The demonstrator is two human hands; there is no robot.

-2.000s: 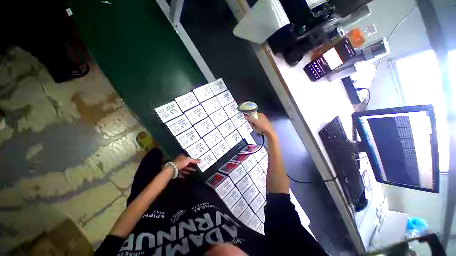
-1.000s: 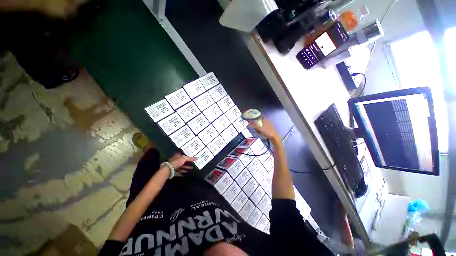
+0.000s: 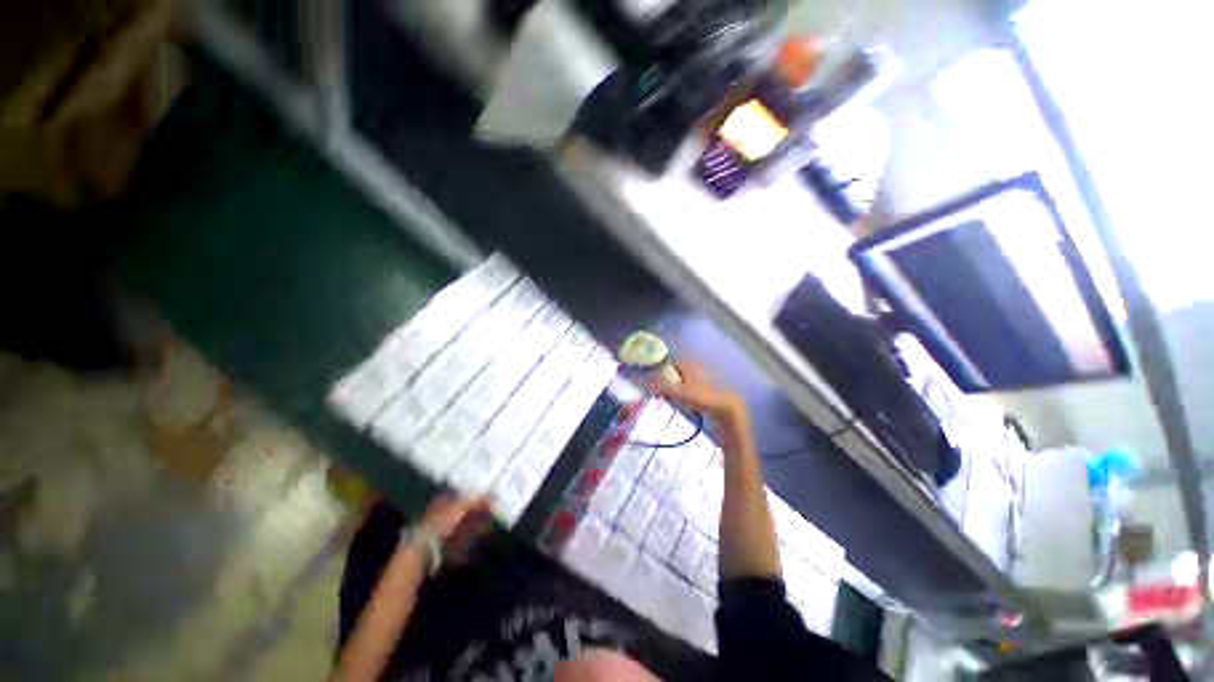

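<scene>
The view is blurred. Small boxes with white labels (image 3: 466,380) lie in a tight block on the green bench. A second block of boxes (image 3: 652,500), with red sides along one edge, lies beside it across a dark gap. My right hand (image 3: 695,389) is closed around the barcode scanner (image 3: 643,349), whose pale head is over the corner of the first block near the gap. A thin dark cable runs from it. My left hand (image 3: 457,517) is at the near edge of the first block; its fingers are too blurred to tell whether they grip a box.
A white shelf (image 3: 692,237) runs along the right with a keyboard (image 3: 859,373), a monitor (image 3: 992,287), a lit smartphone (image 3: 740,144) and a bulky black machine (image 3: 639,107). The green bench (image 3: 253,253) extends to the upper left. The worn floor (image 3: 226,533) is at the left.
The camera view has turned, so the shelf and monitor sit further left and the picture is more blurred. The scanner stays near the same corner of the first block; my left hand stays at its near edge.
</scene>
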